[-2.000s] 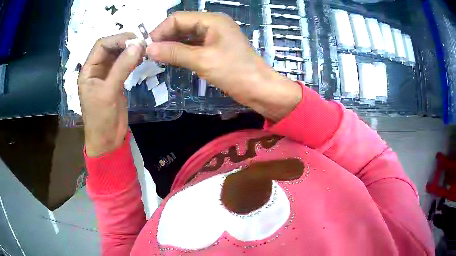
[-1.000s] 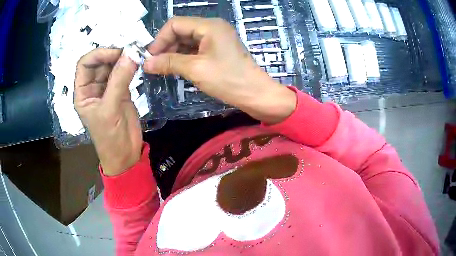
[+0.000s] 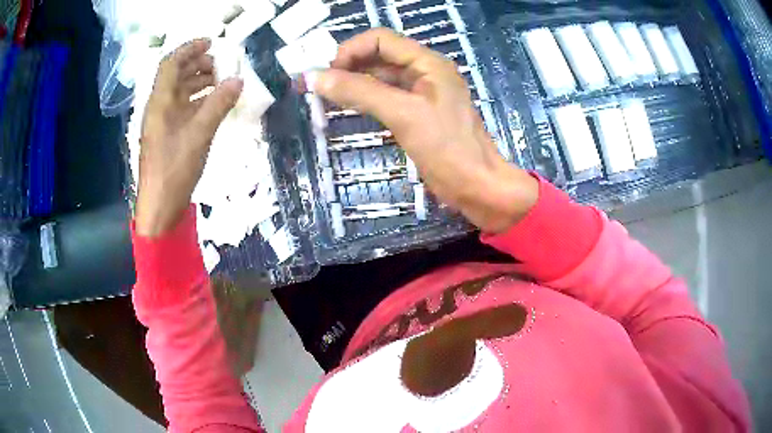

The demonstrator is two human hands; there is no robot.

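Note:
My left hand is over the heap of small white pieces, its thumb and fingers apart. White parts show behind its fingertips; nothing is clearly held. My right hand has its thumb and index finger closed at the lower right edge of a white block. A blurred slim pale piece shows just below the fingertips. Slim rods lie in rows in a clear blister tray, partly hidden by my right hand and forearm.
White units stand in two rows in the right tray. More loose white blocks lie at the top, near a clear plastic bag. Blue tray edges show at the left and a blue edge at the right. A brown carton is below.
My hands have parted; before, they were together on a small white piece with a metallic part. My left hand is open, and my right hand is at a white block. The view has shifted.

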